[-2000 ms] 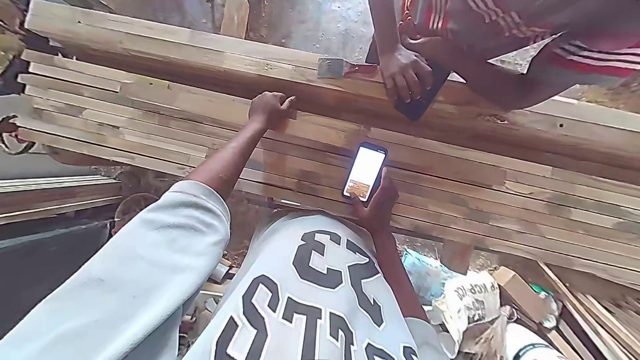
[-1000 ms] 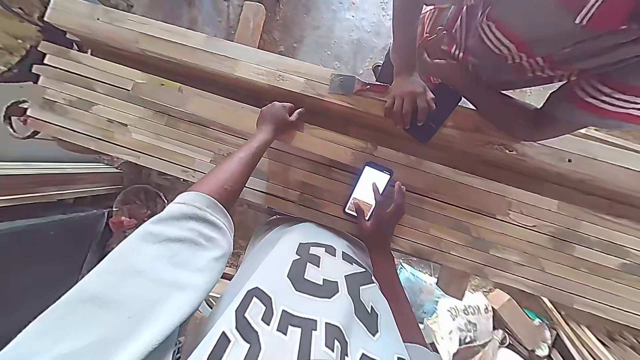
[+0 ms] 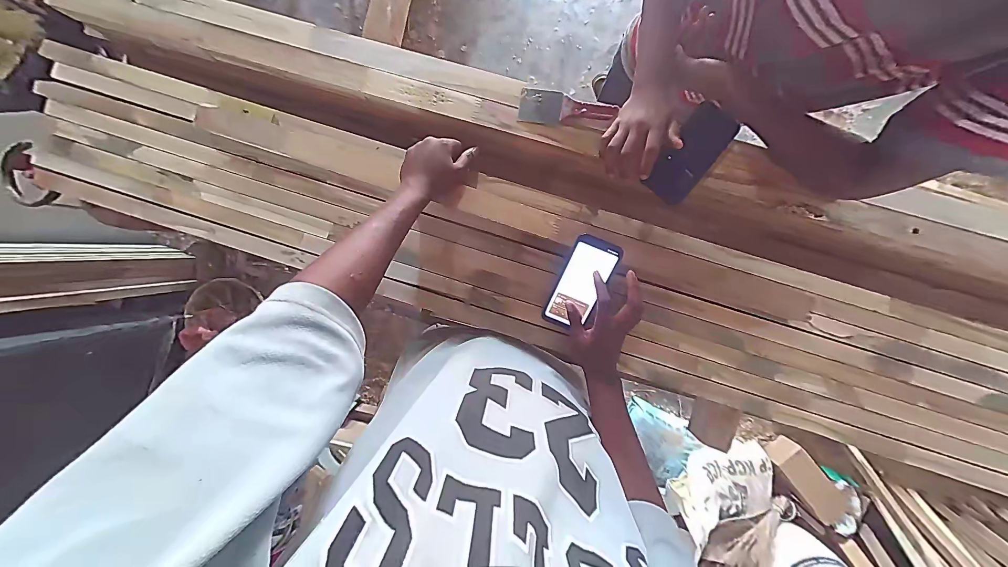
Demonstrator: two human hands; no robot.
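Observation:
A smartphone with a lit screen (image 3: pixel 581 276) appears to lie on long wooden planks (image 3: pixel 504 224) in front of me. Over its lower right part is my right hand (image 3: pixel 605 327), fingers spread and fingertips at the screen. My left hand (image 3: pixel 435 168) rests as a loose fist on the planks, up and left of the phone, with nothing visible in it. Across the stack, another person's hand (image 3: pixel 642 138) touches a dark phone or case (image 3: pixel 693 153). Beside that hand lies a paintbrush or scraper-like tool (image 3: pixel 543 106) with a reddish handle.
The other person's forearms lean over the planks at the upper right. A printed sack (image 3: pixel 728 484), a blue plastic bag (image 3: pixel 661 437) and loose wood offcuts (image 3: pixel 803 480) are below the stack at the lower right. A dark panel (image 3: pixel 87 402) stands at the lower left.
My right hand has shifted from the phone's lower right edge to over its screen, its fingers now spread. My left hand stays as a fist on the planks.

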